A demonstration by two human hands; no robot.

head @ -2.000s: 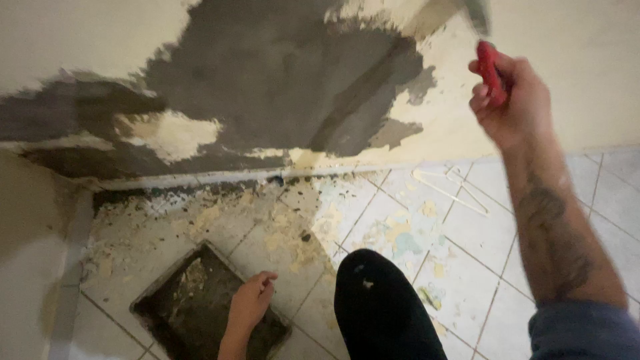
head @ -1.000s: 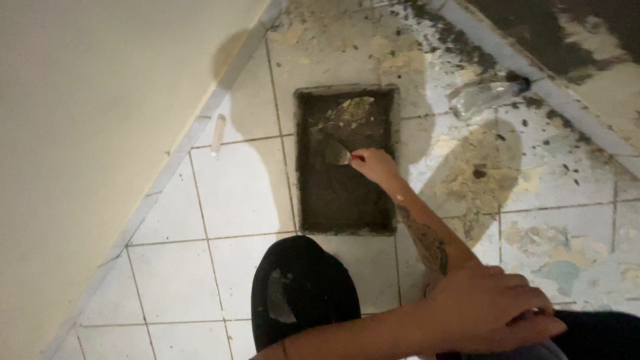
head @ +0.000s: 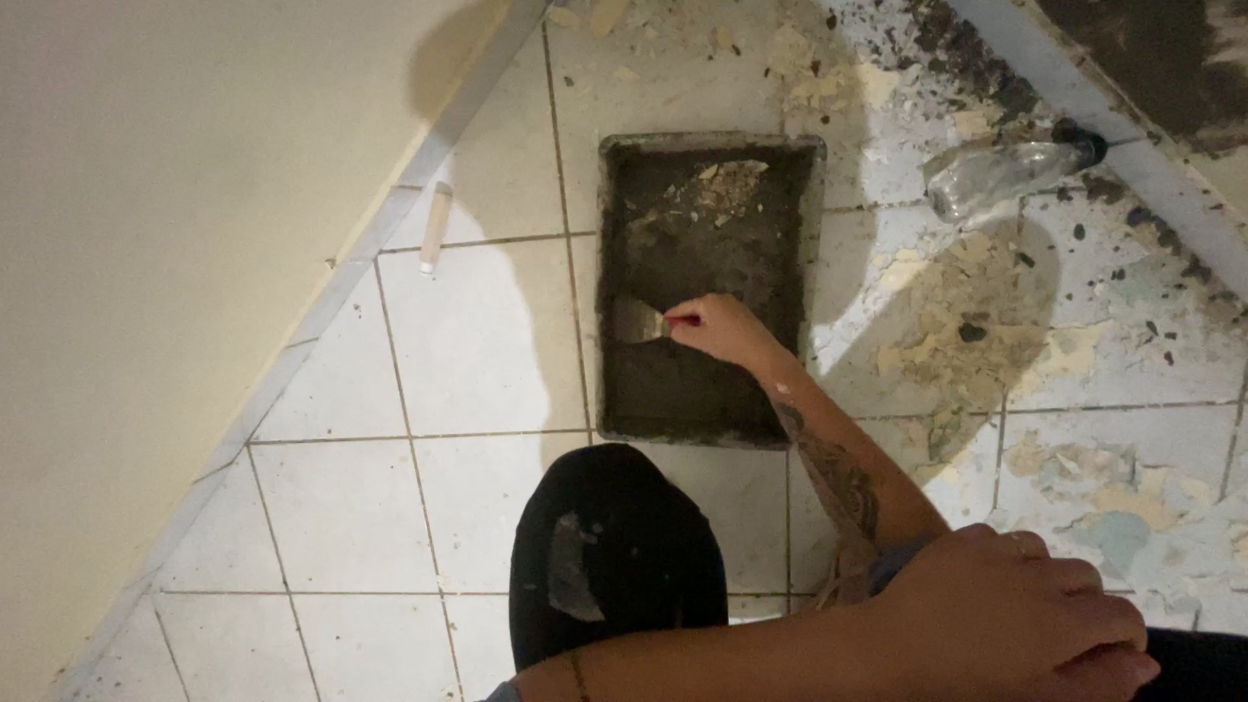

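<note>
My right hand [head: 723,330] grips a scraper by its red handle. The metal blade [head: 639,322] lies against the dark mortar in a shallow rectangular tray [head: 697,405], near the tray's left wall. Crumbs and flakes of loose material [head: 729,190] lie at the tray's far end. My left arm crosses the front of the view, and my left hand [head: 1024,609] rests at the lower right with bent fingers, beside a dark-clothed leg. Its palm and fingertips are mostly hidden; nothing shows held in it.
A clear plastic bottle [head: 1014,177] with a dark end lies right of the tray. A pale stick-like piece [head: 436,229] lies by the left wall [head: 195,195]. Paint flakes and debris [head: 960,341] cover floor tiles toward the patched right wall. My dark-clothed knee [head: 619,546] is just below the tray.
My right hand and scraper went from the patched wall to the tray, then slightly toward its left wall. My left hand left the tray for the lower right. The view swung strongly.
</note>
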